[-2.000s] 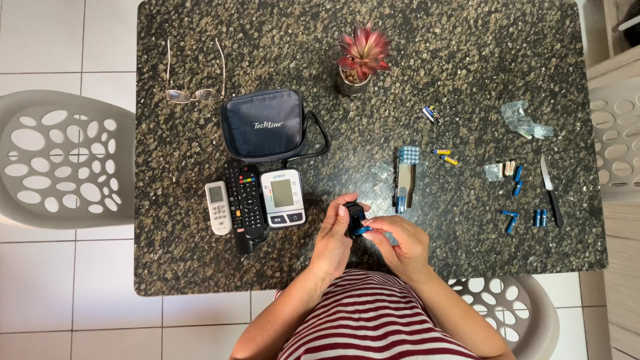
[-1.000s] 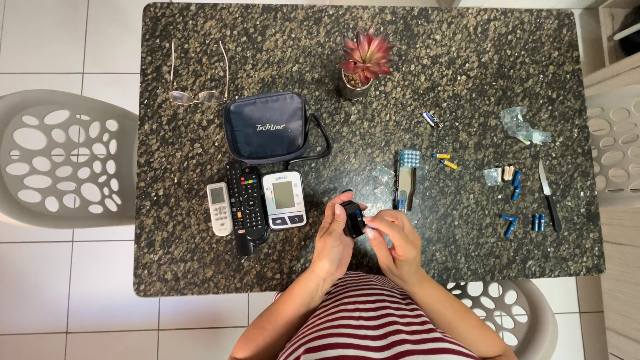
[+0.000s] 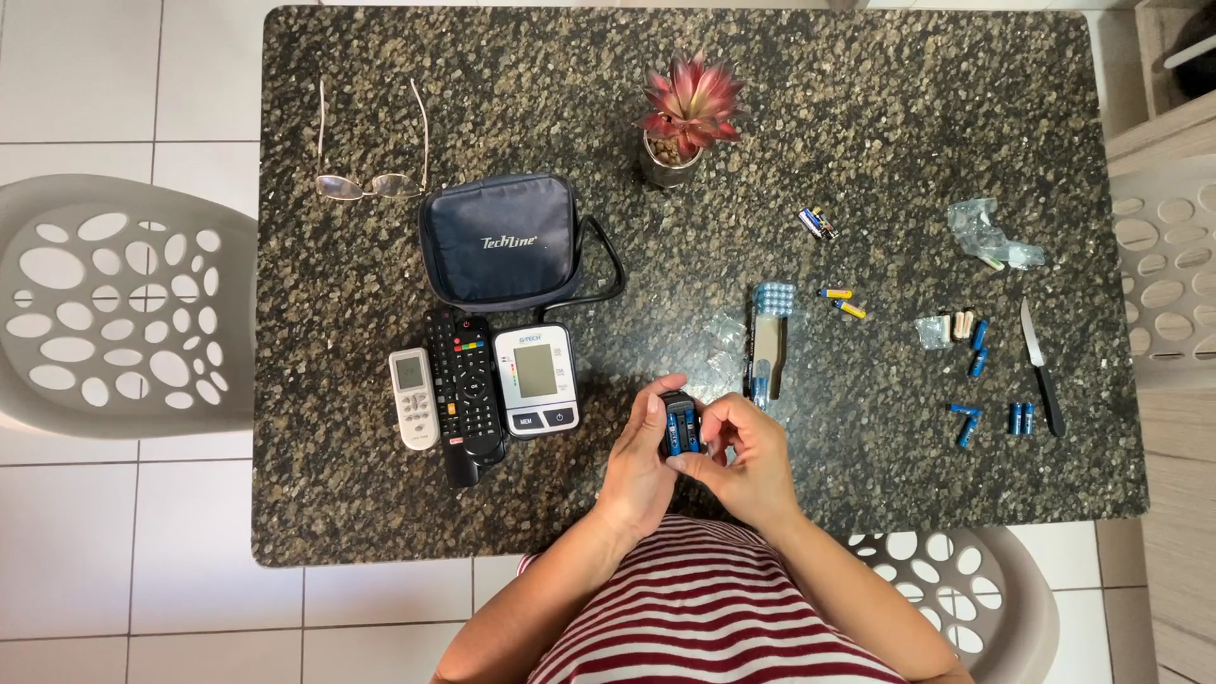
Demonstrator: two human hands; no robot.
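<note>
My left hand [image 3: 642, 456] holds a small black battery-powered device [image 3: 677, 402] near the table's front edge. Blue batteries [image 3: 682, 432] lie side by side in its uncovered compartment, which faces up. The thumb and fingers of my right hand [image 3: 750, 456] touch the device's lower right side; whether they pinch a battery cannot be told. Just beyond my right hand is an opened battery blister pack [image 3: 771, 328] with blue batteries in it. Two yellow-and-blue batteries [image 3: 849, 309] are to the right of the pack. Farther right are several loose blue batteries [image 3: 978, 362].
To the left are a blood pressure monitor [image 3: 537, 380], black remotes [image 3: 470, 389], a white remote [image 3: 413, 399], a dark zippered case [image 3: 502, 242] and eyeglasses [image 3: 369, 185]. A potted succulent [image 3: 670, 161] stands at the back. A knife [image 3: 1043, 370] and crumpled plastic packaging [image 3: 988, 235] lie at the right.
The device in my left hand now shows blue batteries side by side in its compartment, more plainly than before. My right hand stays against it, with its fingers shifted.
</note>
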